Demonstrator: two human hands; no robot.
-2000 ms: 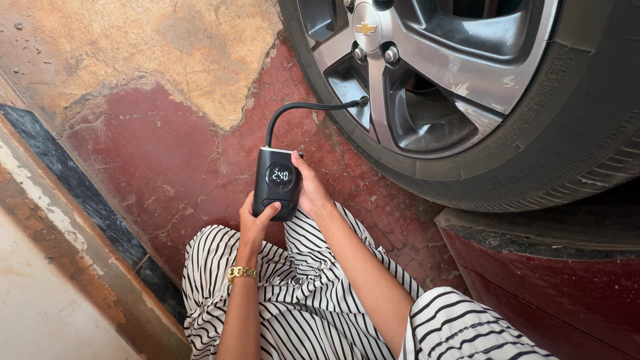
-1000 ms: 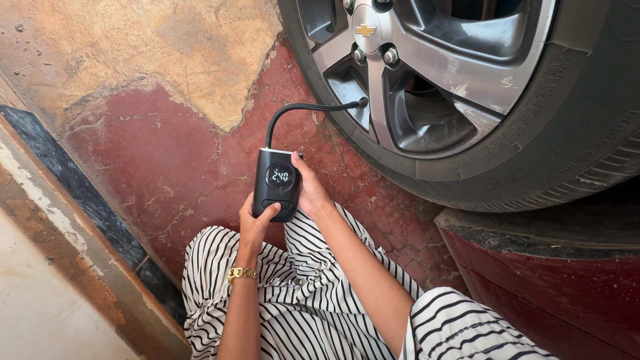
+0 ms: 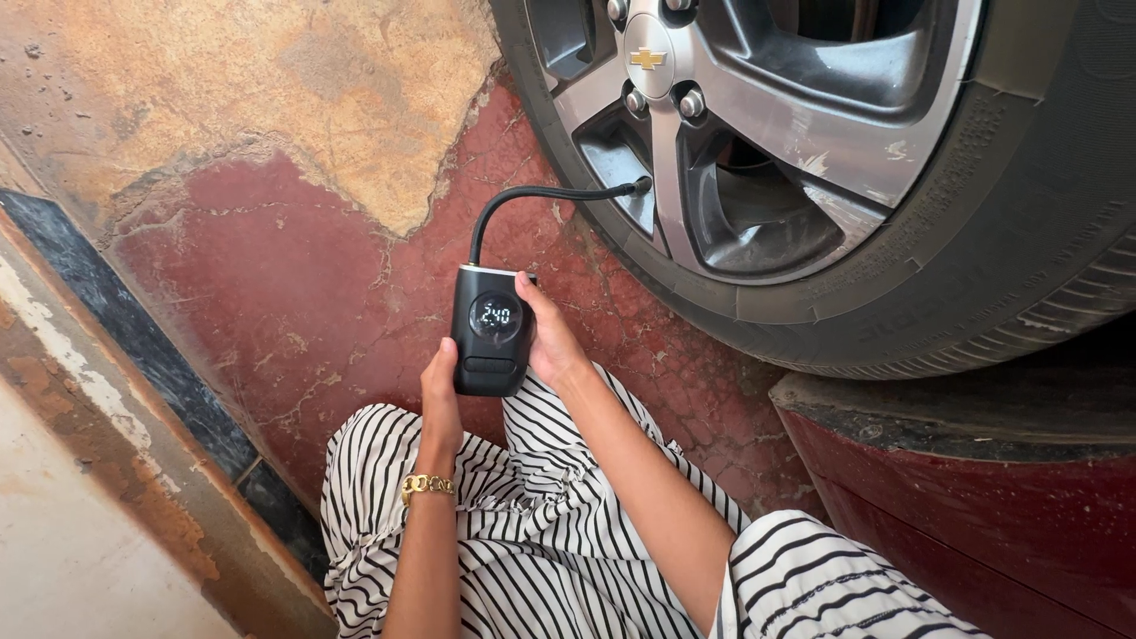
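A black portable tire inflator [image 3: 491,346] with a lit round display is held upright between my two hands. My left hand [image 3: 440,382], with a gold chain bracelet at the wrist, grips its left side, the thumb along the edge. My right hand [image 3: 552,337] holds the right side, with its thumb at the top right corner. From the inflator's top a black air hose [image 3: 532,192] curves over to the valve area of the alloy wheel [image 3: 670,160]. The hose end sits beside a spoke; the valve itself is hidden.
The tire [image 3: 799,328] fills the upper right. Below it is dark red car bodywork [image 3: 958,524]. The cracked red floor [image 3: 284,240] has a bare tan patch [image 3: 293,98]. A painted wall base [image 3: 115,426] runs along the left, and my striped clothing [image 3: 532,550] covers my legs.
My left thumb has left the button area on the inflator's front and now lies along its left edge. The right hand and hose have stayed in place.
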